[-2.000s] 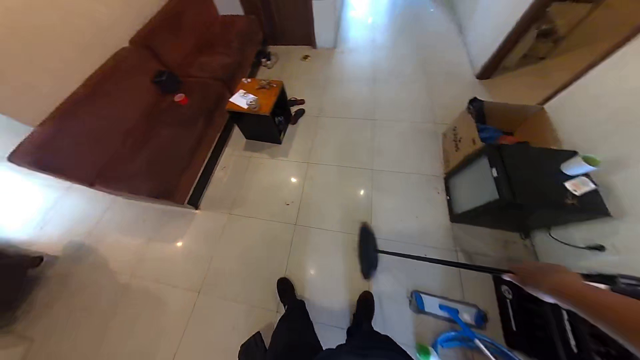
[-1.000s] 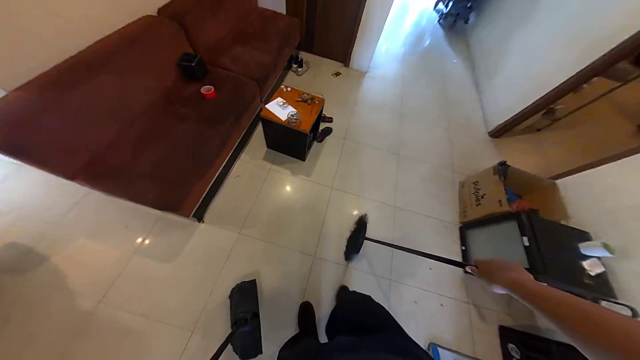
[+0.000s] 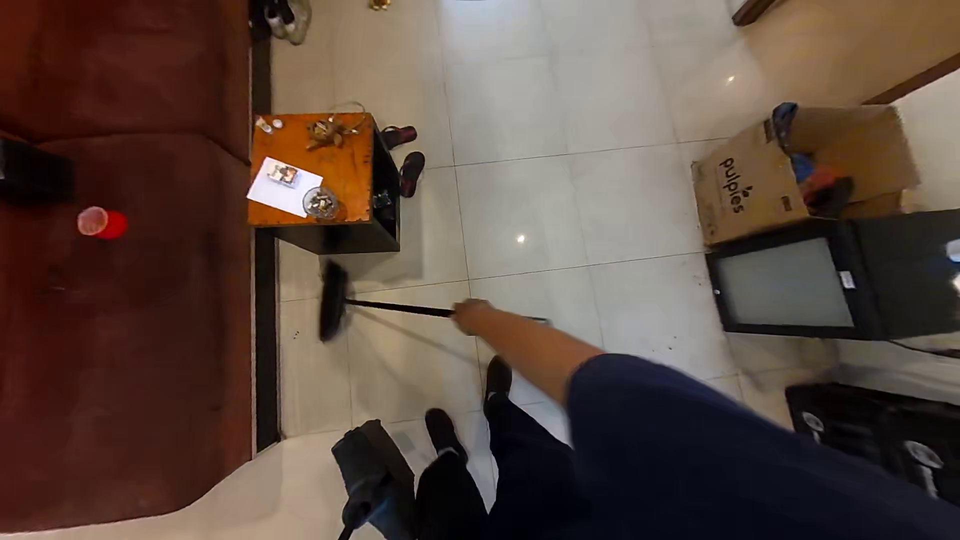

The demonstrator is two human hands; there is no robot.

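Observation:
My right hand [image 3: 471,316] is closed around the black handle of a broom [image 3: 401,307], with the arm stretched out over the tiled floor. The broom's dark head [image 3: 333,301] is blurred and lies on or just over the tiles, between the sofa's edge and the small wooden table. A long-handled dustpan [image 3: 373,472], dark grey, stands by my left foot at the bottom of the view. Its handle runs out of the frame, and my left hand is not visible.
A red-brown sofa [image 3: 150,337] runs along the left, with a red cup [image 3: 103,223] on it. Beside it stands a small table [image 3: 341,161] bearing an ashtray [image 3: 320,202] and paper; sandals [image 3: 411,172] lie behind. At right are a cardboard box [image 3: 742,184] and a television [image 3: 787,285].
My right hand has carried the broom toward the sofa, its head now close to the small table. The dustpan, not visible two seconds ago, is beside my left foot. The view has turned and shifted toward the sofa.

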